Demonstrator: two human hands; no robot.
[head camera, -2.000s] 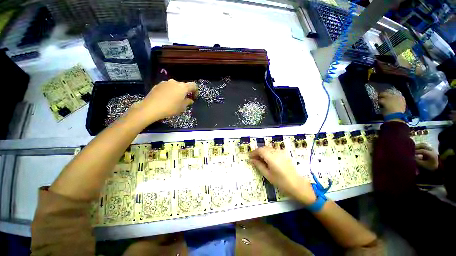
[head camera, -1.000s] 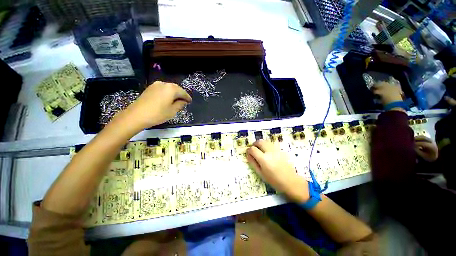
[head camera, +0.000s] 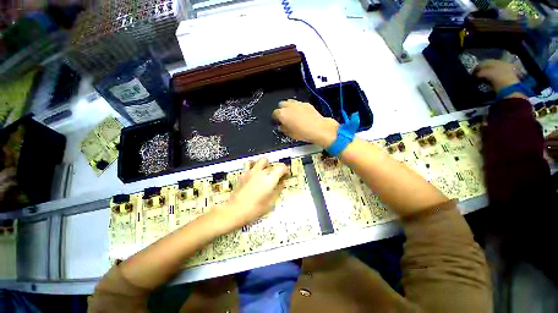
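My left hand (head camera: 260, 189) is over the far edge of the yellow-cream circuit board panel (head camera: 269, 223), fingers bent down near a black part. Whether it holds anything is too small to tell. My right hand (head camera: 303, 122), with a blue strap (head camera: 344, 134) on the wrist, is over the right part of the black component tray (head camera: 257, 137), fingertips down at a silvery heap it partly hides. Its grip cannot be made out. Two more silvery heaps of small components show in the tray, one at the back (head camera: 234, 112) and one at the front left (head camera: 205, 147).
A left side bin (head camera: 154, 154) holds a greyish heap. Brown bars (head camera: 238, 67) lie at the tray's back. A dark bag (head camera: 131, 95) and a small board (head camera: 101, 143) are to the left. Metal rails (head camera: 67, 285) carry the panels. Another person's hand (head camera: 498, 73) is in a tray at right.
My right hand has moved from the panel up to the tray's right heap. My left hand has moved from the tray down to the panel. The camera view has turned; a dark gap between panels now shows.
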